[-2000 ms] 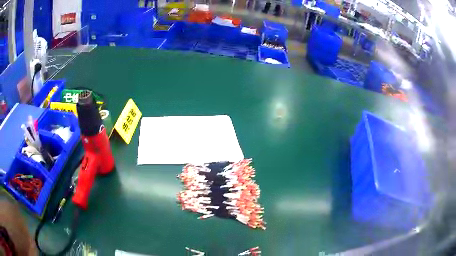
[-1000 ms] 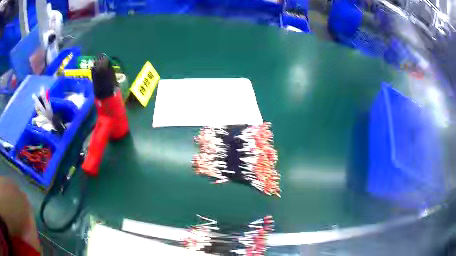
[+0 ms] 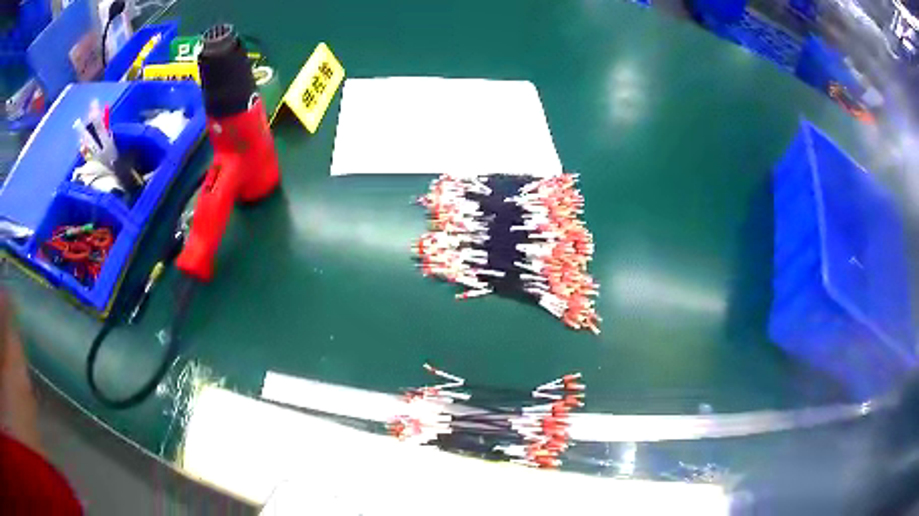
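Observation:
A pile of short black wire leads with white and red ends lies side by side on the green bench. A looser, smaller group of leads lies across a white strip near the near edge. A blank white sheet lies directly behind the main pile. A long white sheet runs along the near edge. Neither of my hands can be made out in the picture.
A red heat gun, a blue sorting tray and a yellow sign are at left. A blue bin stands at right. Blurred bare skin and a red sleeve show at the left edge; whose is unclear.
The view has tilted down, so things sit higher in the picture and more of the near sheet and second lead group shows. Nothing on the bench has visibly moved.

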